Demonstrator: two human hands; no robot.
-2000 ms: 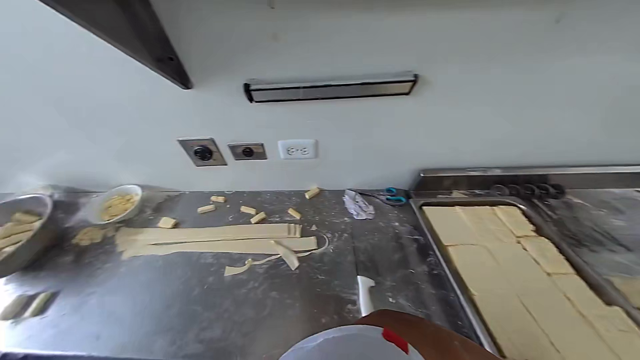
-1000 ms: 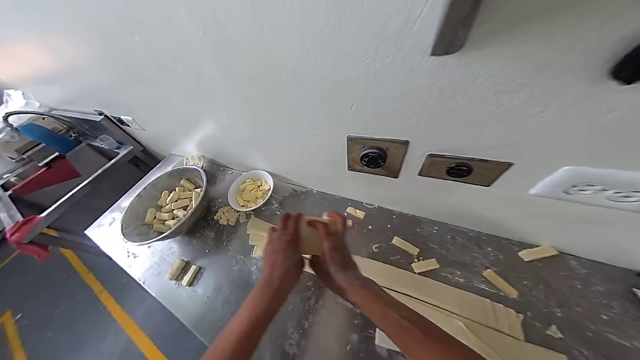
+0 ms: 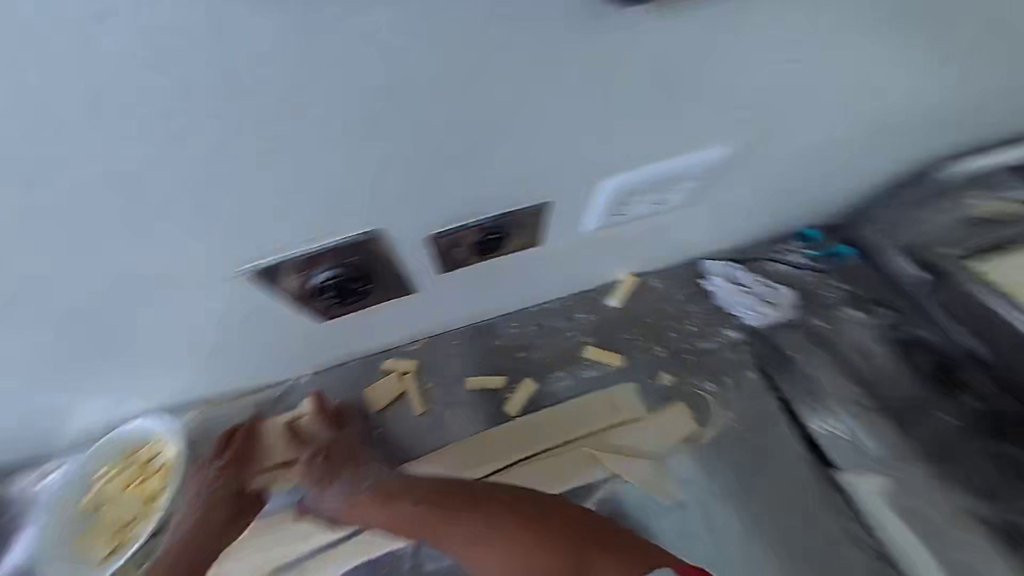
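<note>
My left hand [image 3: 236,456] and my right hand [image 3: 340,448] hold a piece of pale dough [image 3: 288,440] between them, at the lower left; motion blur hides its exact shape. Flat dough strips [image 3: 528,436] run along the steel counter beneath and to the right of my right forearm. Several short pale sticks [image 3: 522,397] lie beyond the strips, and a few [image 3: 384,392] are bunched just past my right hand. A white bowl [image 3: 172,448] of yellow pieces stands left of my left hand.
Wall outlets [image 3: 490,240] sit above the counter's back edge. A crumpled white cloth or paper [image 3: 748,294] lies near teal-handled scissors [image 3: 828,244]. A white handle [image 3: 888,520] is at lower right, and a tray edge [image 3: 992,300] at far right.
The view has swung to the right since one second ago. Both hands still hold dough. Some pale sticks now lie bunched beside my right hand.
</note>
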